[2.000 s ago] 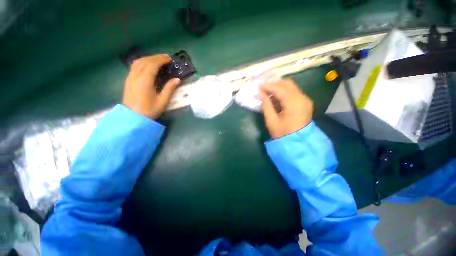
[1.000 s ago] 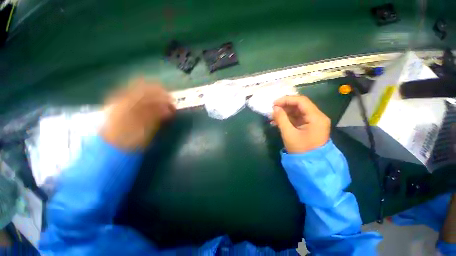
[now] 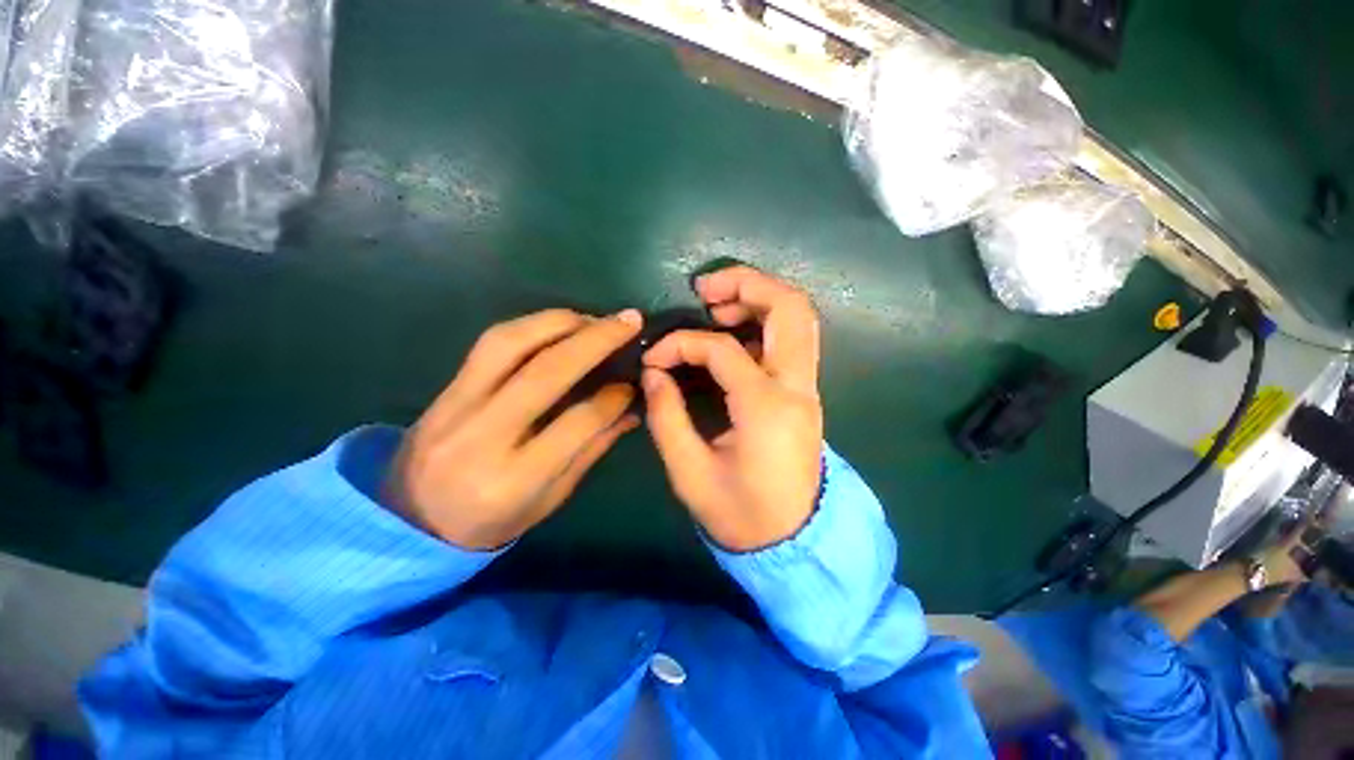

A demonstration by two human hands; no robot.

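Note:
A small black plastic unit (image 3: 676,330) is between my two hands in front of my body, mostly hidden by the fingers. My left hand (image 3: 512,423) holds it from the left with fingertips. My right hand (image 3: 747,408) is on its right side, thumb and index finger pinched at its near edge; whether a tiny part is in the pinch cannot be told. Two whitish clear plastic bags, one (image 3: 958,131) beside the other (image 3: 1062,242), lie along the rail at upper right.
A whitish rail (image 3: 728,48) crosses the green bench. A large clear bag (image 3: 193,112) and black housings (image 3: 116,297) lie at left. Another black unit (image 3: 1010,404) lies right, near a white box (image 3: 1188,431) with a black cable. Another person's arm (image 3: 1188,601) shows lower right.
The view has turned and shifted. Both hands have come together in front of my body; my right hand has left the bags. My left hand now holds a black unit.

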